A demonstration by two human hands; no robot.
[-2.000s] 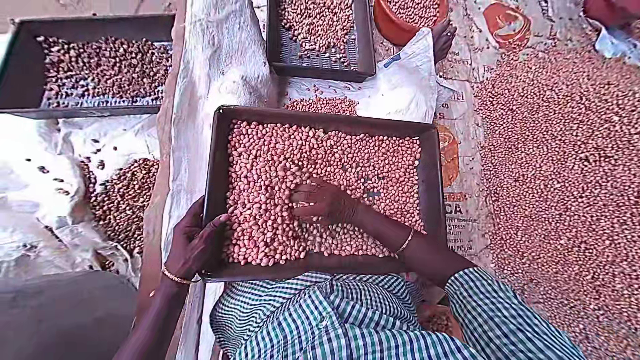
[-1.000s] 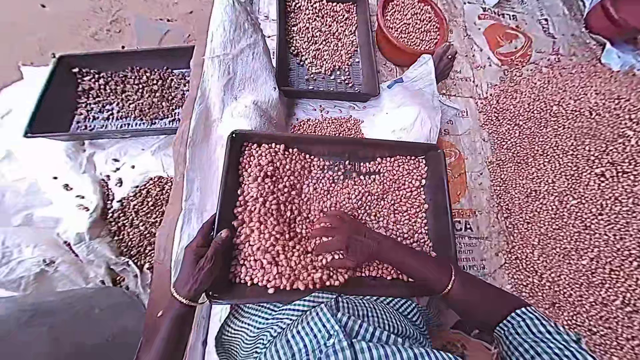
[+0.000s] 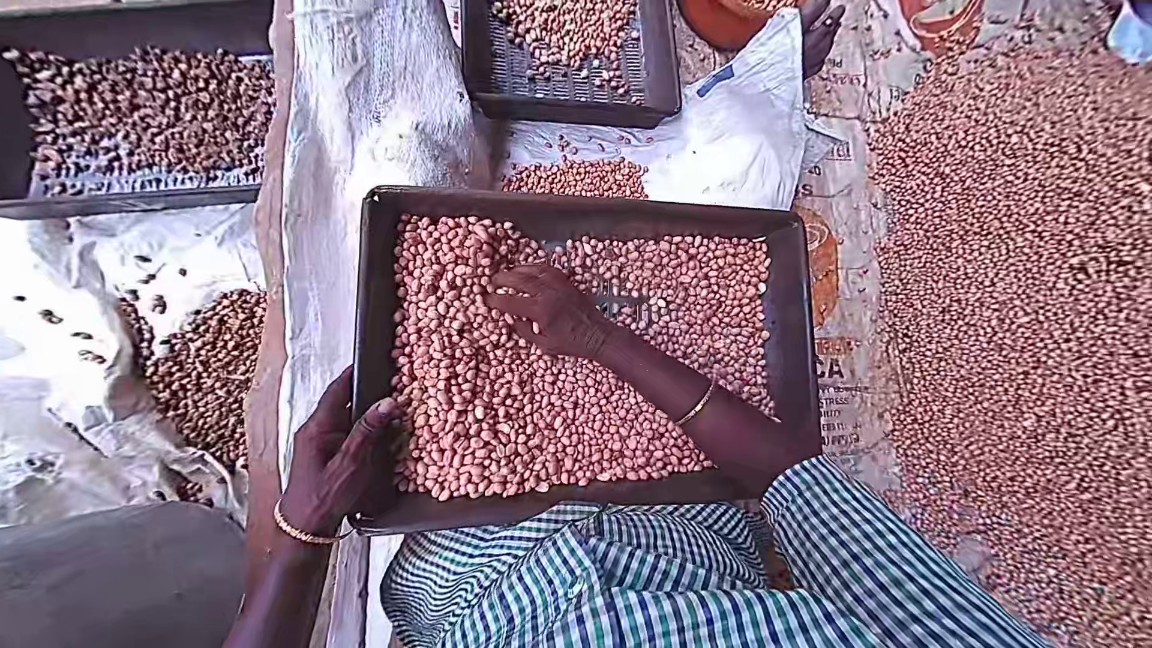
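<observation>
A dark rectangular sieve tray [image 3: 585,202] with a slotted bottom lies before me, over my lap, and holds a layer of pinkish shelled peanuts [image 3: 468,405]. My left hand [image 3: 337,454] grips its lower left corner, the thumb over the rim and the fingers hidden underneath. My right hand [image 3: 549,310] reaches into the tray from the right, fingers bent and touching the peanuts left of the middle; whether any are held between them cannot be told. Just right of that hand a small patch of the slotted bottom shows.
Another slotted tray [image 3: 576,110] with peanuts stands beyond, near a small peanut pile [image 3: 576,178] on white sacking. At left are a tray [image 3: 135,202] and a heap [image 3: 207,369] of darker nuts. A large peanut spread [image 3: 1017,270] covers the right. Someone's foot [image 3: 819,36] shows at top.
My right hand has moved up and to the left across the peanuts, farther from the tray's near edge. My left hand keeps its hold on the corner.
</observation>
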